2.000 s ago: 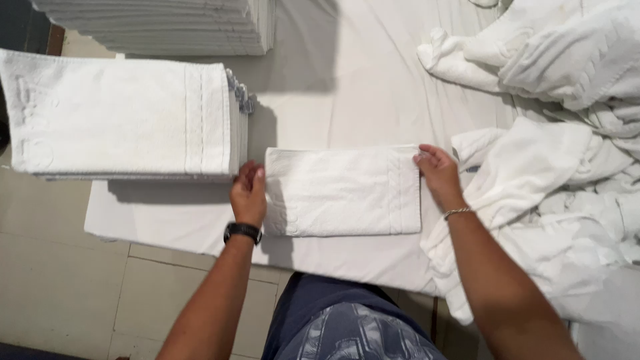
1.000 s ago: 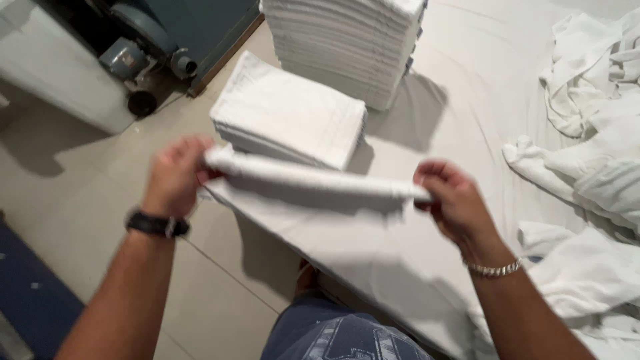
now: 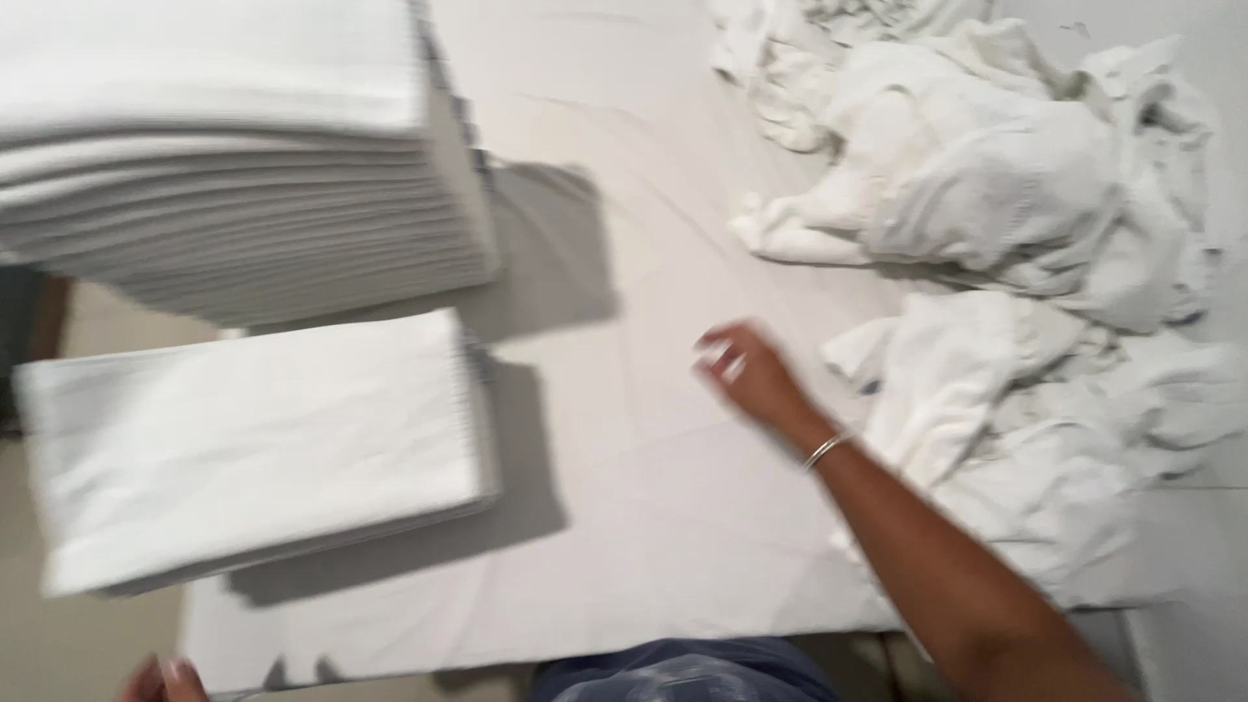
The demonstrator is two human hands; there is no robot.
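Note:
My right hand (image 3: 756, 375), a bracelet at its wrist, is over the middle of the white-covered table, just left of a loose heap of crumpled white cloths (image 3: 1014, 429). Its fingers are curled and blurred, and whether they hold anything is unclear. Only the fingertips of my left hand (image 3: 166, 681) show at the bottom left edge, with no cloth visible at them. Above them lies a low stack of folded white towels (image 3: 263, 439), partly past the table's left edge. Behind it rises a much taller stack of folded white towels (image 3: 244, 214).
The table's white cover (image 3: 624, 546) has its front edge close to my body. A second mound of crumpled white cloths (image 3: 994, 175) lies at the upper right. Tiled floor (image 3: 107, 487) shows beyond the left edge.
A second ago both hands held a folded towel stretched between them; it is no longer between them. My hands are now far apart, the left one low at the frame's edge. The view has shifted.

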